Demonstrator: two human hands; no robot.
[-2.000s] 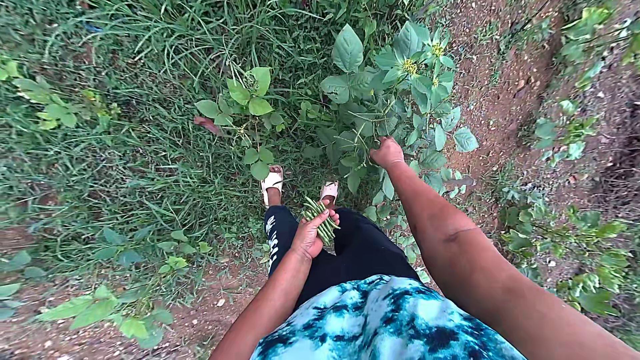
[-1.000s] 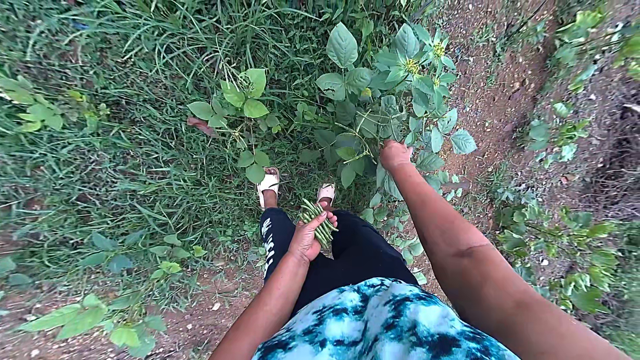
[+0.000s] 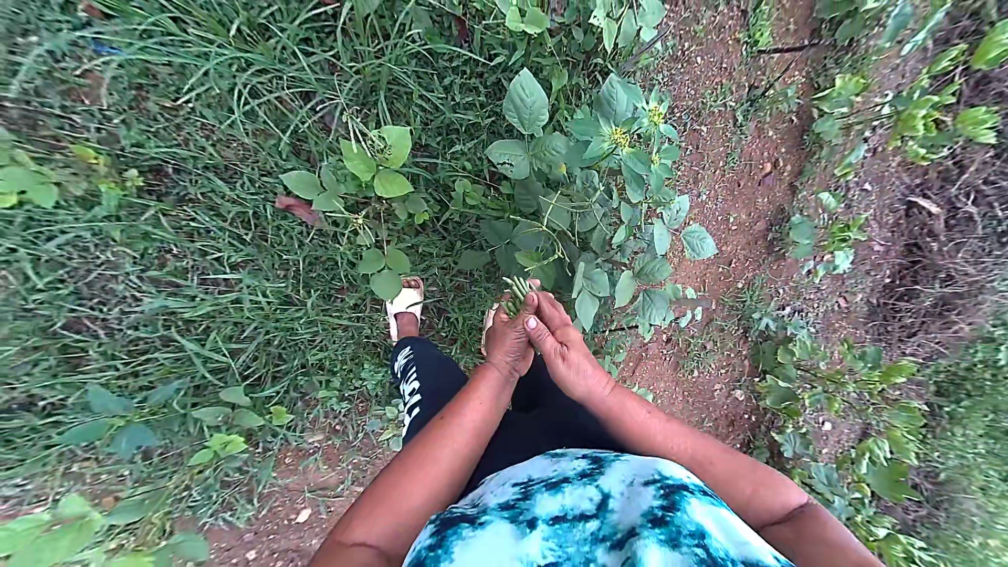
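Observation:
A bunch of slim green bean pods [image 3: 517, 296] sticks up out of my left hand [image 3: 510, 340], whose fingers are closed around it. Against it rests my right hand [image 3: 561, 346], its thumb and fingers touching the left hand and the side of the bunch. Whether the right hand holds any pod of its own is hidden. Just beyond both hands grows a leafy green plant [image 3: 602, 213] with thin stems and pods.
Small yellow flowers [image 3: 620, 138] top the plant ahead. A smaller leafy plant [image 3: 376, 169] stands in the grass [image 3: 197, 260] to the left. Bare reddish soil [image 3: 717, 197] runs along the right, with more leafy plants [image 3: 858, 409] beyond. My sandalled foot [image 3: 406, 309] is on the grass.
My right hand has come back from among the plant's leaves to my left hand, and the two now touch. The left hand still holds the bean pods, now further right in view.

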